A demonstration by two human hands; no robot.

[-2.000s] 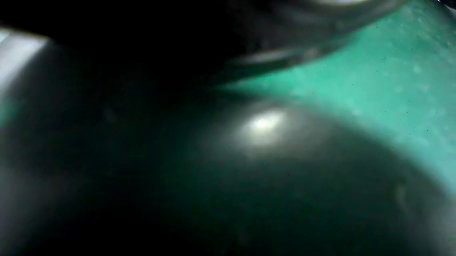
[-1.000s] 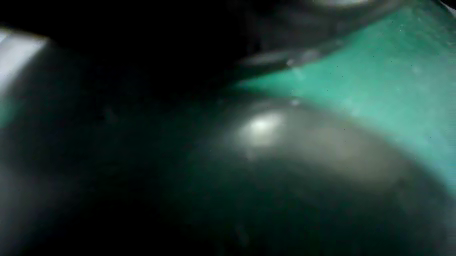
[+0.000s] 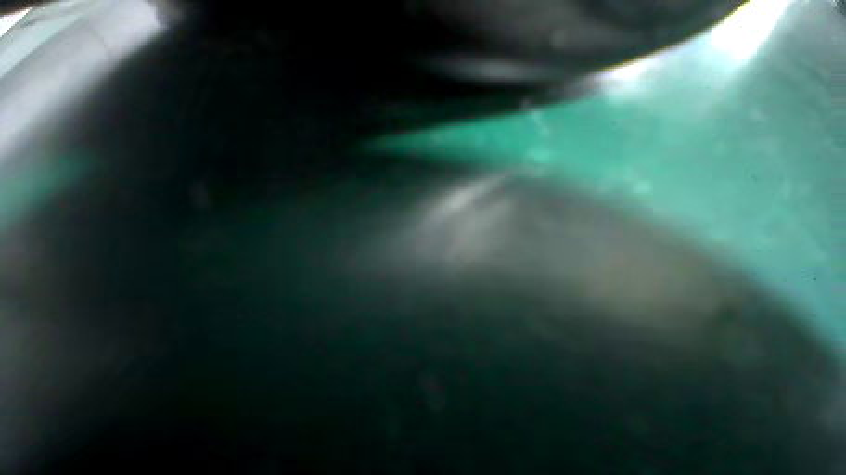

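Note:
A large dark rounded shape (image 3: 519, 306), very close to the camera and blurred, fills the lower and middle part of the head view. I cannot tell what it is. A soft greyish sheen lies on its upper part. A second dark curved shape (image 3: 575, 37) hangs across the top. Neither my left hand nor my right hand can be made out.
A bright green surface (image 3: 686, 158) shows between the dark shapes and along the right side, with a white glare at the top right. A pale grey blurred area (image 3: 79, 70) is at the upper left. A small green patch shows at the left edge.
The upper dark shape's edge has shifted up a little. A white glare has appeared at the top right. The bright spot on the lower shape has dimmed. More pale area shows at upper left.

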